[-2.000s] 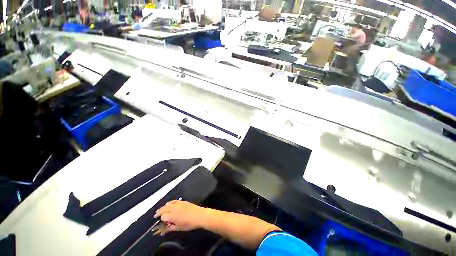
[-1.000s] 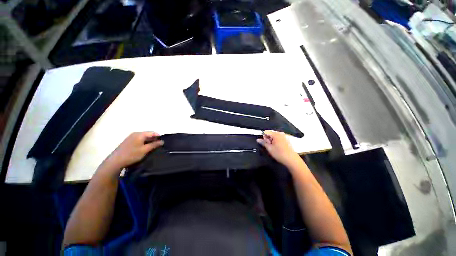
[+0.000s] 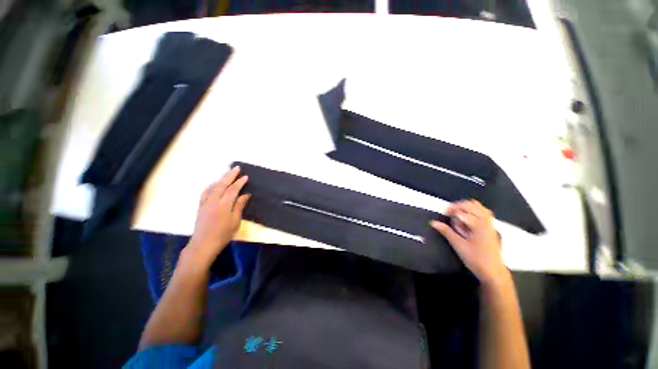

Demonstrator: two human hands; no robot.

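A black zippered panel [image 3: 332, 229] lies at the front edge of the white table, slanting down to the right, with a pale zipper line [image 3: 353, 220] along its middle. My left hand [image 3: 221, 210] holds its left end, fingers on top. My right hand [image 3: 469, 232] is at its right end with fingers bent and thumb on the panel; a small dark thing shows at the fingers, too hidden to name. An angled-end panel [image 3: 411, 160] with pointed corners lies just behind, close to my right hand.
Stacked black panels [image 3: 155, 115] lie at the left of the white table [image 3: 281, 79] and hang over its front edge. A blue plastic basket [image 3: 162, 267] shows under the front edge. A small red thing [image 3: 568, 154] lies at the table's right side.
The view has turned back to the white table and moved closer. The held panel, level one second ago, now slants down to the right and lies more on the table. Both hands remain at its ends.
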